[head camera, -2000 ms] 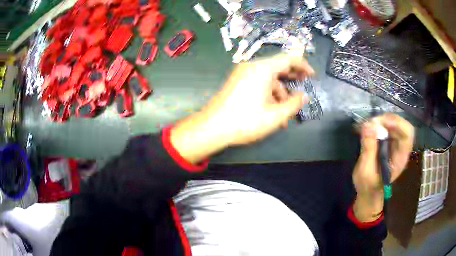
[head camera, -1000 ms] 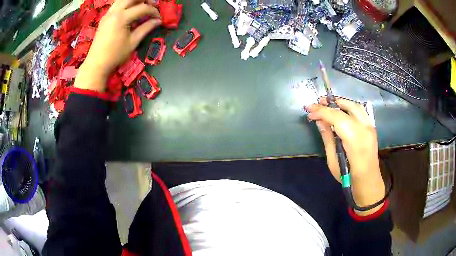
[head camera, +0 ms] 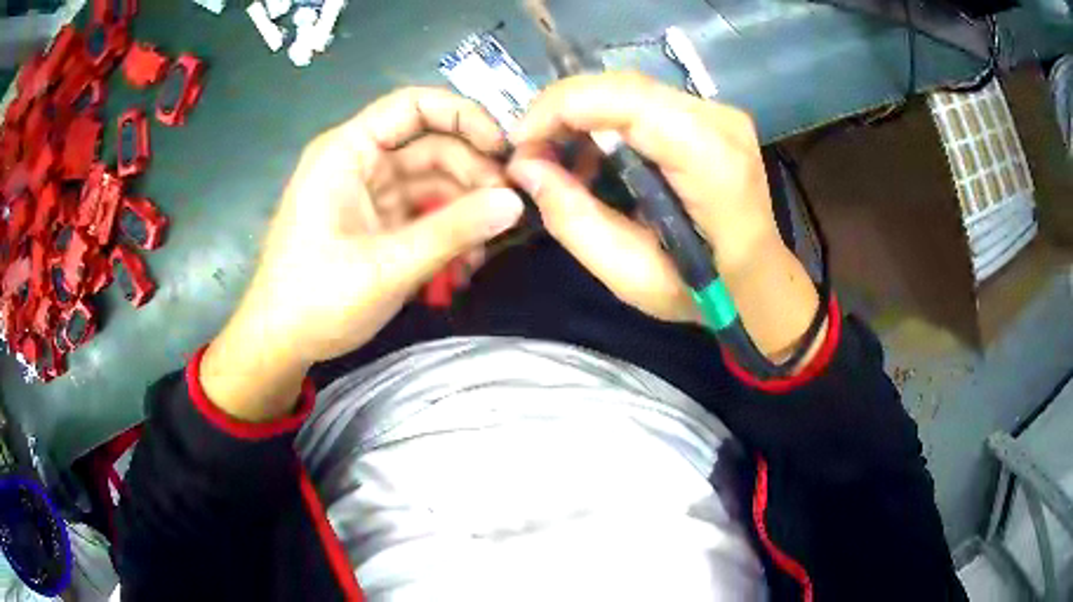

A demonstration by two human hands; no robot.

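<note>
My left hand is bent around a red housing, which shows blurred below its fingers. My right hand holds the soldering iron, its black handle and green band lying across the palm and its tip pointing up and away. The fingertips of both hands meet in front of my body; what they pinch there is too small and blurred to tell. A white-and-blue circuit board lies on the bench just beyond the fingertips.
A heap of red housings lies at the left. White strips are at the top. Another pale strip lies beyond my right hand. A cardboard box with gridded sheets is at the right. A blue-rimmed basket is lower left.
My left hand has come back from the red heap with a red housing. My right hand has moved inward with the iron to meet it. The view has shifted down and to the right.
</note>
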